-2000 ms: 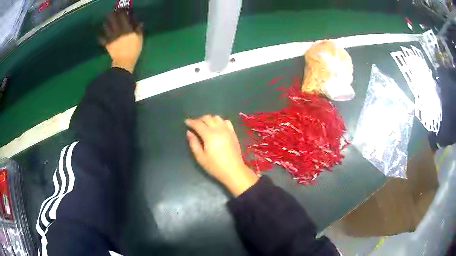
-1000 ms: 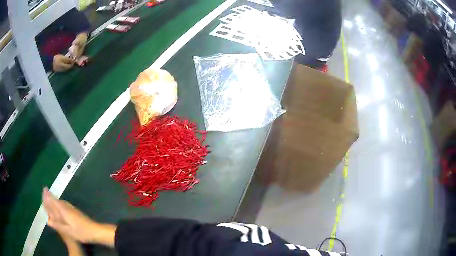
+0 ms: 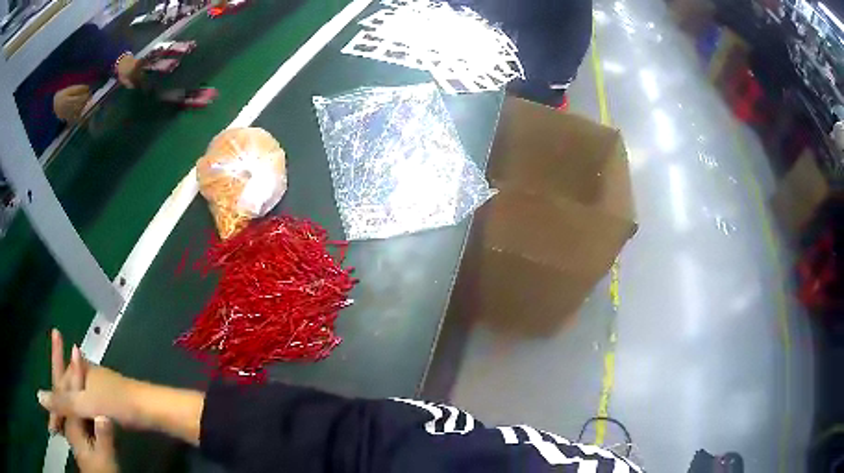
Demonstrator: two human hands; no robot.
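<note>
A loose heap of thin red strips [image 3: 273, 296] lies on the dark green bench, with pale bits among them. My right hand [image 3: 97, 395] is at the lower left, over the white rail, left of and below the heap. Its fingers are apart and no object shows in it. My left hand [image 3: 95, 453] is just below, close against or overlapping the right, partly hidden and cut off by the bottom edge. Whether it holds anything cannot be seen. A knotted clear bag with orange-tan contents [image 3: 242, 175] sits behind the heap.
A flat clear plastic bag [image 3: 398, 166] lies right of the heap, with white slatted pieces [image 3: 435, 42] beyond. A cardboard box [image 3: 555, 217] stands beside the bench. A white rail [image 3: 171, 214] and post [image 3: 60, 212] border the green conveyor. Another person's hands [image 3: 72, 102] are across it.
The view has swung right since the first frame, then slightly further. My hands came together at the lower left. The other person's hands have moved apart, and a red unit lies nearby on the conveyor.
</note>
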